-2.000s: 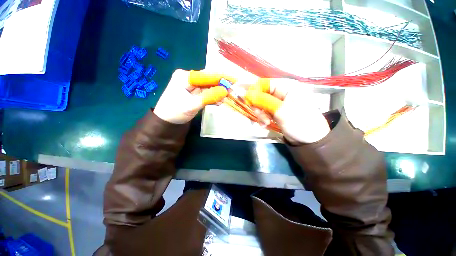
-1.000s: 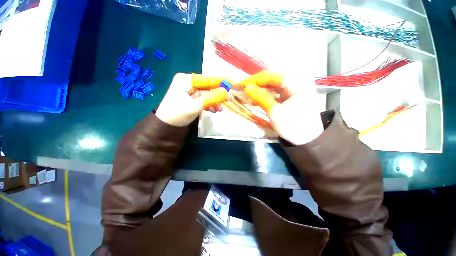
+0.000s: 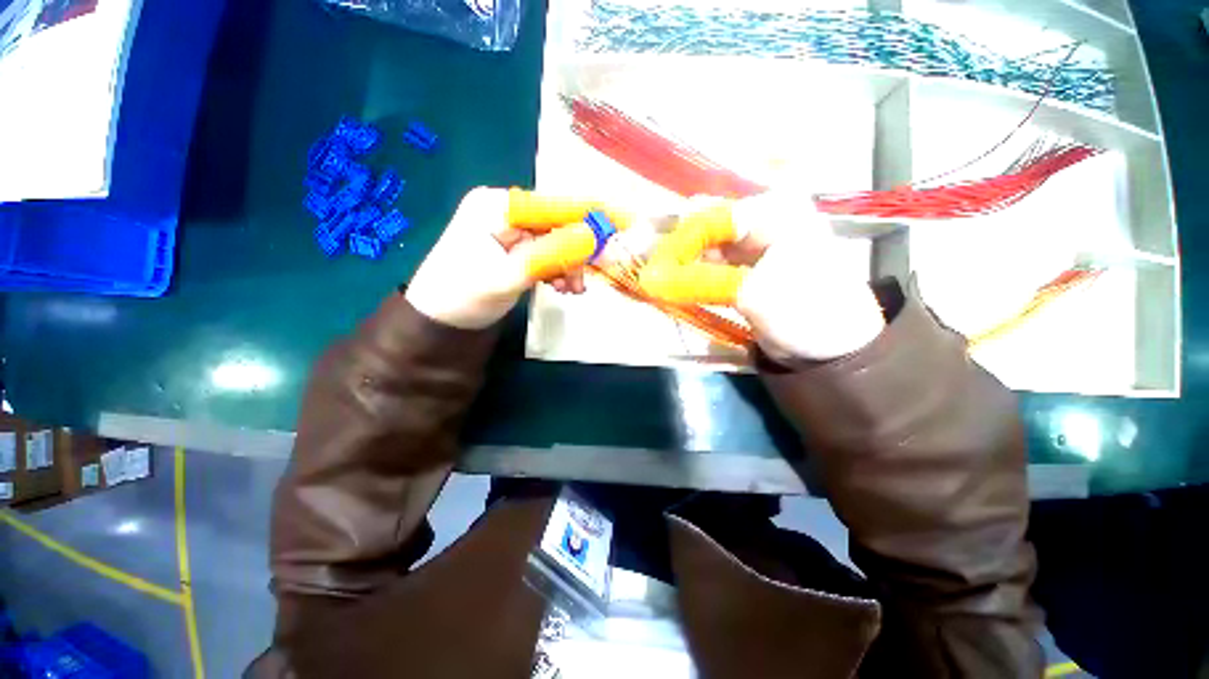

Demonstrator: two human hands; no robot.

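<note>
My left hand [image 3: 484, 259], with orange finger cots, holds a small blue connector housing [image 3: 601, 232] between thumb and finger above the white tray's left edge. My right hand [image 3: 782, 272], also in orange cots, is just right of the housing with its thumb and finger together. A thin wire seems to run between its fingertips and the housing; the contact point is too bright and small to see. Orange-yellow wires [image 3: 716, 322] lie under my hands in the nearest compartment.
The white divided tray [image 3: 894, 139] also holds red wires [image 3: 915, 204] and teal-white wires [image 3: 796, 43]. Spare blue housings [image 3: 351, 190] lie in a pile at left. A blue bin [image 3: 86, 249] with a printed sheet [image 3: 60, 100] is far left. A clear bag [image 3: 458, 19] lies beyond the pile.
My right fingertips have shifted slightly and moved a little lower beside the housing. My left hand keeps hold of the housing, nearly in place, with the housing turned slightly.
</note>
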